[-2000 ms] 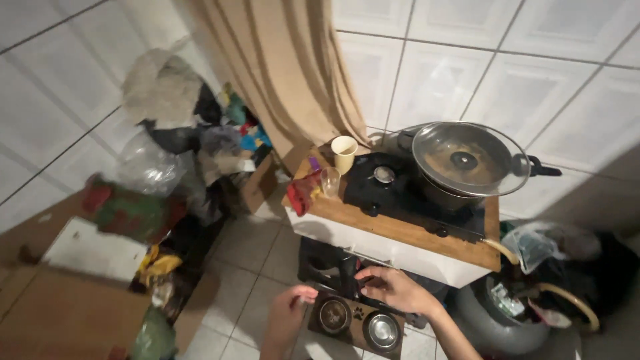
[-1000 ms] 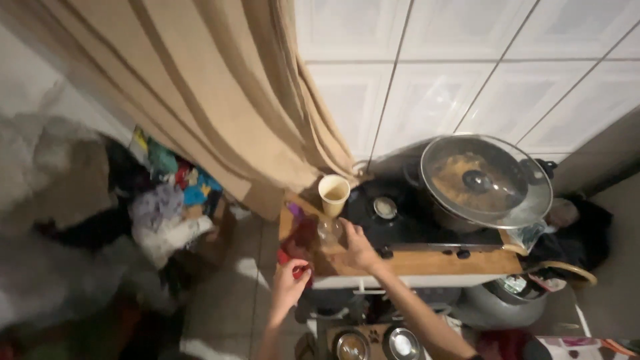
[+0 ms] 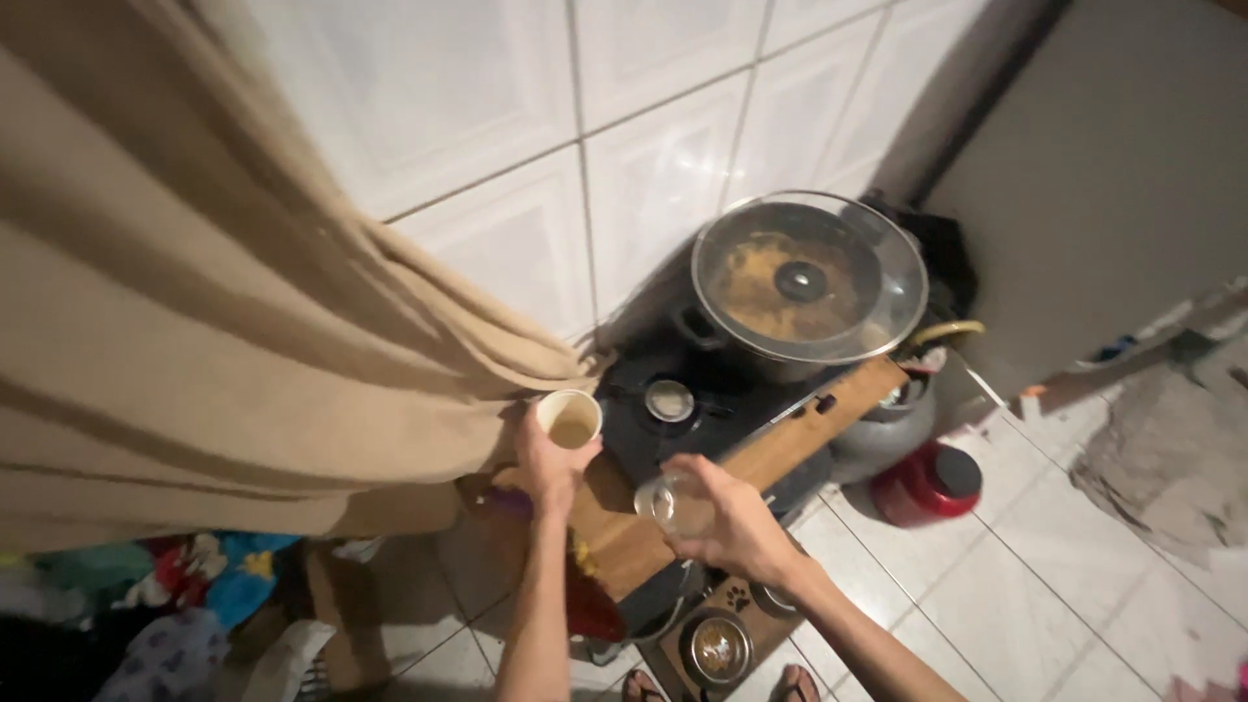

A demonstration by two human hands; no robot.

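Note:
My left hand [image 3: 553, 466] is wrapped around a pale yellow cup [image 3: 569, 419] with some liquid in it, at the left end of the cooktop. My right hand [image 3: 717, 517] grips a clear glass [image 3: 669, 503], tilted with its mouth toward the left, over the wooden board [image 3: 624, 536]. Between and behind the hands is the bare round burner [image 3: 670, 401] of a black cooktop [image 3: 634, 375]. A large pot with a glass lid [image 3: 809, 278] stands on the cooktop's right side; brownish food shows through the lid.
A beige curtain [image 3: 292, 370] hangs at the left, close to my left hand. A red package [image 3: 593, 604] lies by the board's front edge. Below are a pet feeder bowl [image 3: 719, 649], a grey gas cylinder [image 3: 885, 429] and a red container [image 3: 926, 485] on the tiled floor. Clothes [image 3: 175, 624] are piled lower left.
My left hand has moved from the red package to the cup and taken hold of it. My right hand has closed on the glass, which stood on the board earlier. The view has swung and moved closer.

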